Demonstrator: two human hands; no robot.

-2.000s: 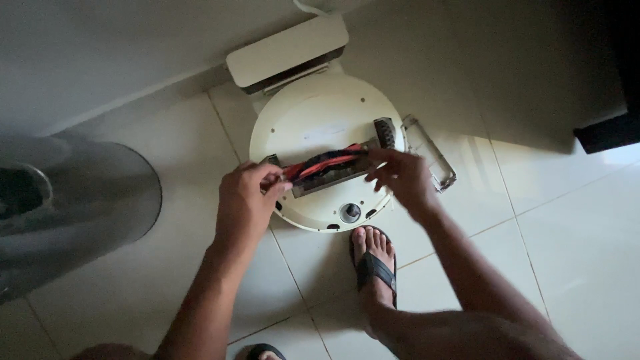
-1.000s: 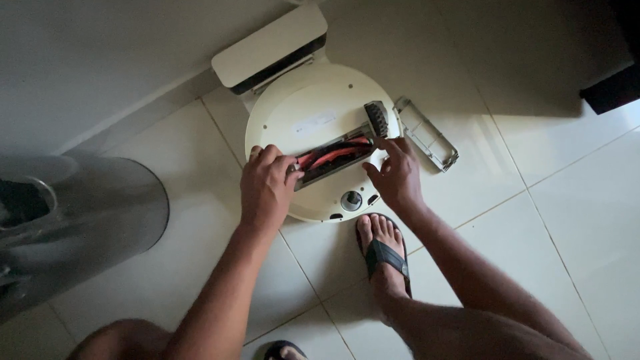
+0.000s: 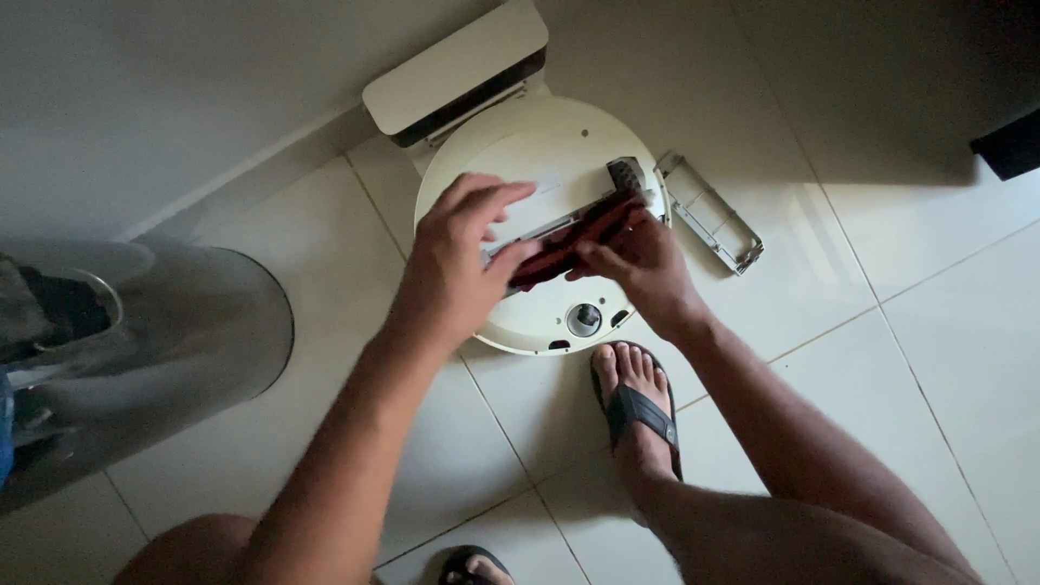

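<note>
A white round robot vacuum (image 3: 520, 146) lies upside down on the tiles, its caster wheel (image 3: 584, 319) facing up. Over its brush slot is a red and black roller brush (image 3: 577, 240), lifted and tilted up to the right. My right hand (image 3: 642, 264) grips the brush near its right part, the thumb along its lower side. My left hand (image 3: 471, 244) is at the brush's left end, fingers spread above it and thumb close to it; whether the thumb touches is unclear. A frame-shaped brush cover (image 3: 711, 215) rests on the floor just right of the vacuum.
A white dock (image 3: 459, 69) stands against the wall behind the vacuum. At the left is a shiny dark cylindrical bin (image 3: 179, 325). My sandalled foot (image 3: 638, 398) is close to the vacuum's near edge. A dark object (image 3: 1011, 146) shows at the upper right.
The roller brush, in the vacuum's slot one second ago, is now raised out of it in my right hand. My left hand's fingers have opened and lifted.
</note>
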